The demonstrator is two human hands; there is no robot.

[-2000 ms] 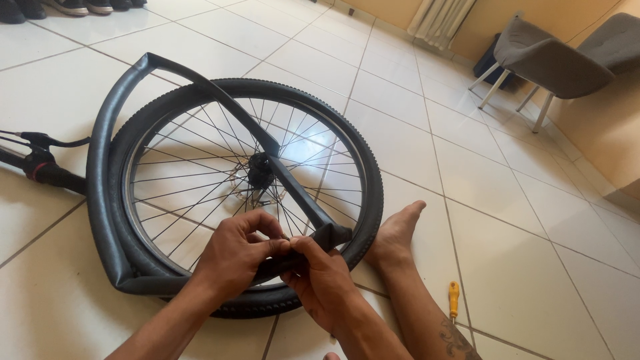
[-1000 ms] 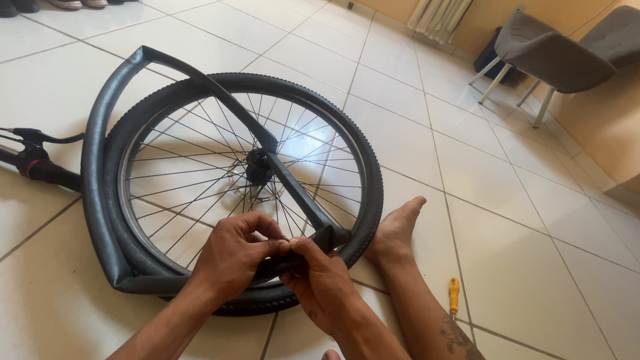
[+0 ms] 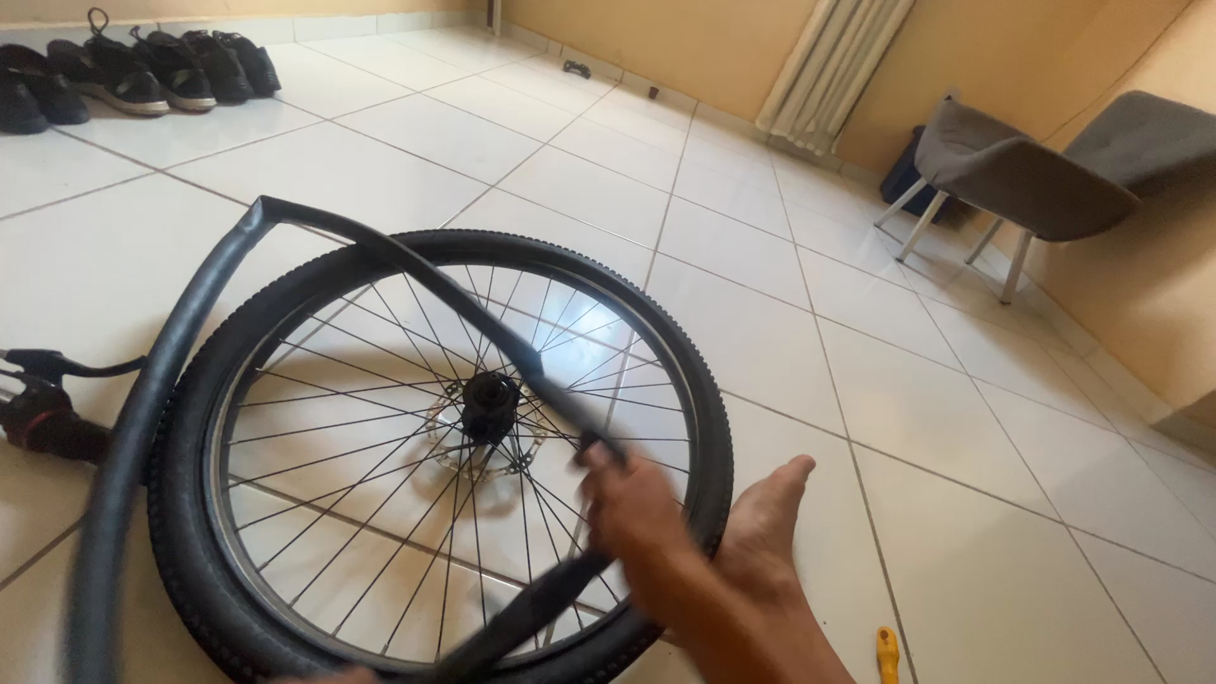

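Observation:
A bicycle wheel with its tyre (image 3: pixel 705 418) lies flat on the tiled floor, its hub (image 3: pixel 490 407) and brake disc in the middle. A black inner tube (image 3: pixel 176 342) forms a loose loop over the wheel, with kinks at the top and over the spokes. My right hand (image 3: pixel 641 513), blurred, is closed round the tube above the wheel's right side. Only a small part of my left hand (image 3: pixel 328 676) shows at the bottom edge, near the lower stretch of the tube; its fingers and any hold are hidden.
A bare foot (image 3: pixel 769 503) rests right of the wheel. A yellow tool handle (image 3: pixel 887 654) lies beyond it. At the left edge is a handlebar grip with a brake lever (image 3: pixel 71 363). Black shoes (image 3: pixel 171 71) stand at the back left, grey chairs (image 3: pixel 1016 171) at the back right.
My hands were together at the wheel's lower right rim; now they are apart, the right one raised with the tube, the left one at the bottom edge. The tube's lower stretch has shifted.

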